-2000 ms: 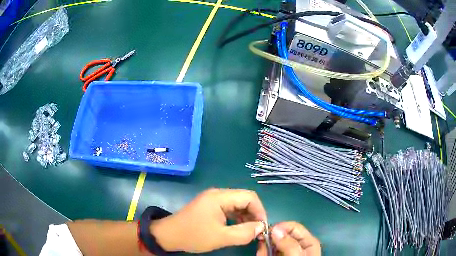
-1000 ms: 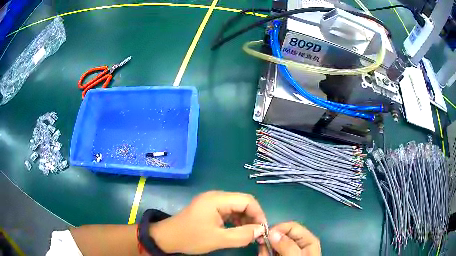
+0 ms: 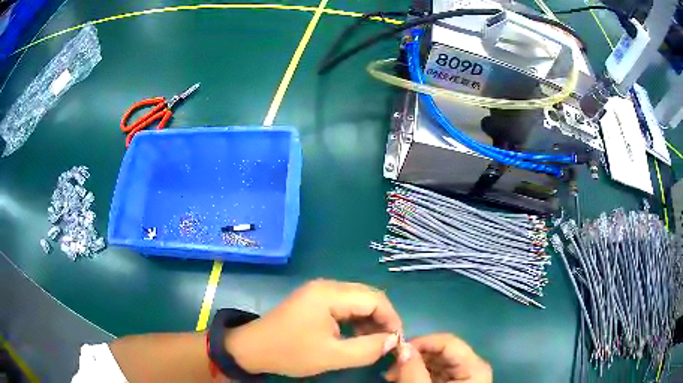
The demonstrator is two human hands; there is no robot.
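Note:
My left hand (image 3: 322, 329), with a dark band at the wrist, pinches the small wire end of a grey cable (image 3: 400, 338) between thumb and index finger. My right hand (image 3: 442, 360) is at the bottom edge, partly cut off, its fingertips touching the same wire end. Most of this cable is hidden by the fingers. A pile of grey cables (image 3: 468, 243) with coloured bare ends lies in front of the machine. A larger bundle of cables with clear glinting ends (image 3: 625, 284) lies at the far right.
A blue bin (image 3: 206, 254) holds wire specks and a black-and-white cylinder (image 3: 238, 227). Orange-red-handled pliers (image 3: 153, 114) lie behind it, clear plugs (image 3: 73, 213) to its left, a clear bag (image 3: 56, 86) upper left. A silver machine (image 3: 442, 142) with blue hoses stands back right.
My right hand has shifted slightly right and its thumb now lies over the grey cable, which showed below the fingertips before. My left hand keeps its pinch. The camera view has moved slightly.

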